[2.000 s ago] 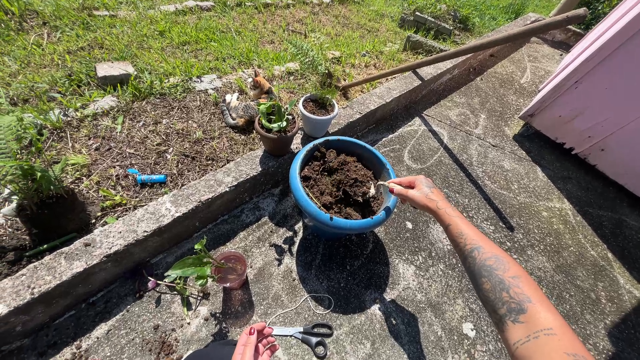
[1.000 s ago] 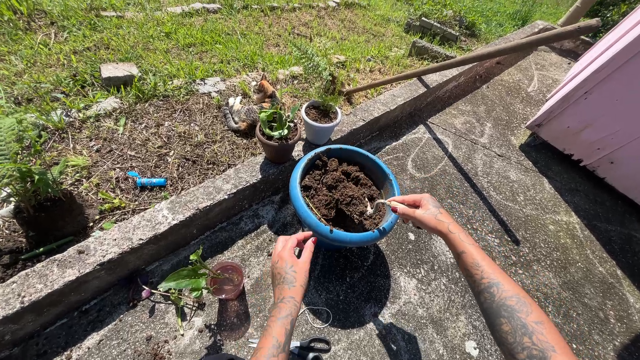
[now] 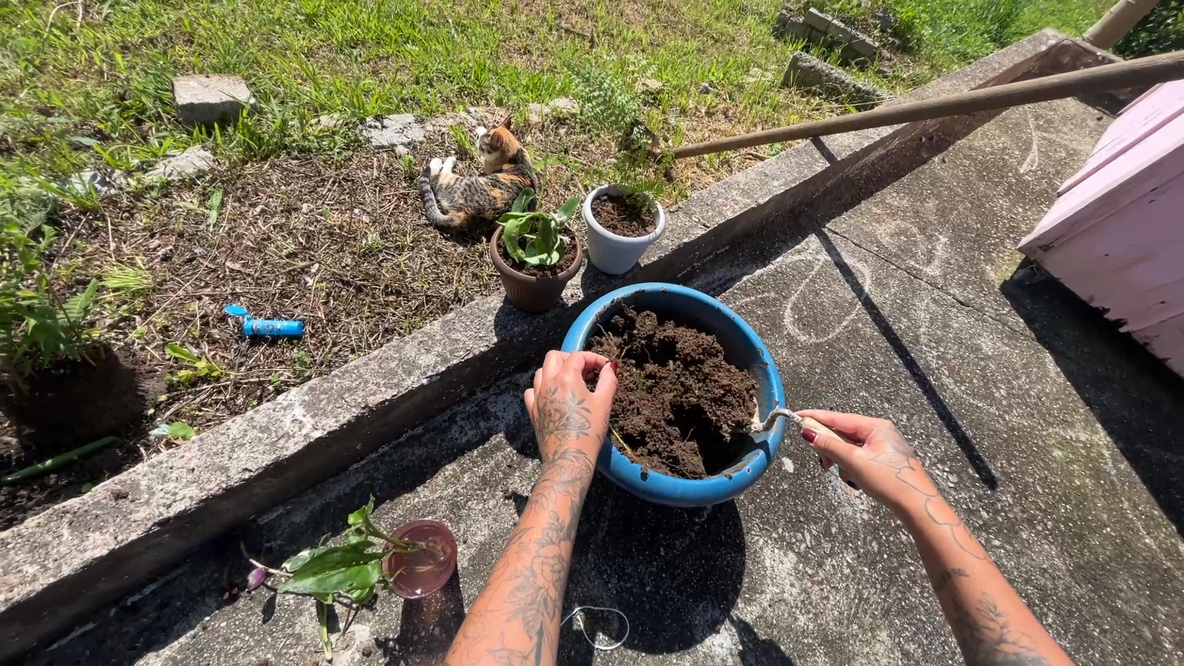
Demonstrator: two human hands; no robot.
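A round blue plastic pot [image 3: 689, 490] holds dark, clumpy soil [image 3: 680, 388] with a hollow near its lower right. My right hand [image 3: 860, 451] pinches a whitish cord [image 3: 784, 413] that crosses the pot's right rim onto the soil. At the left rim is my left hand [image 3: 573, 393], its fingertips together over the soil's edge; whether they grip anything cannot be seen. A thin white string loop [image 3: 601, 627] lies on the concrete below. Left of it stands a reddish cup [image 3: 423, 558] of water with a leafy cutting [image 3: 338, 569] leaning out.
Beyond the blue pot, a brown pot [image 3: 535, 285] with a plant and a white pot [image 3: 622, 245] stand by a concrete curb [image 3: 370, 421]. A calico cat [image 3: 481, 185] lies behind them. A wooden pole [image 3: 888, 116] crosses the curb. A pink wooden structure [image 3: 1128, 213] stands right.
My left hand has moved from beside the scissors on the ground up to the pot's left rim. My right hand stays at the right rim with the cord. The scissors have left the view.
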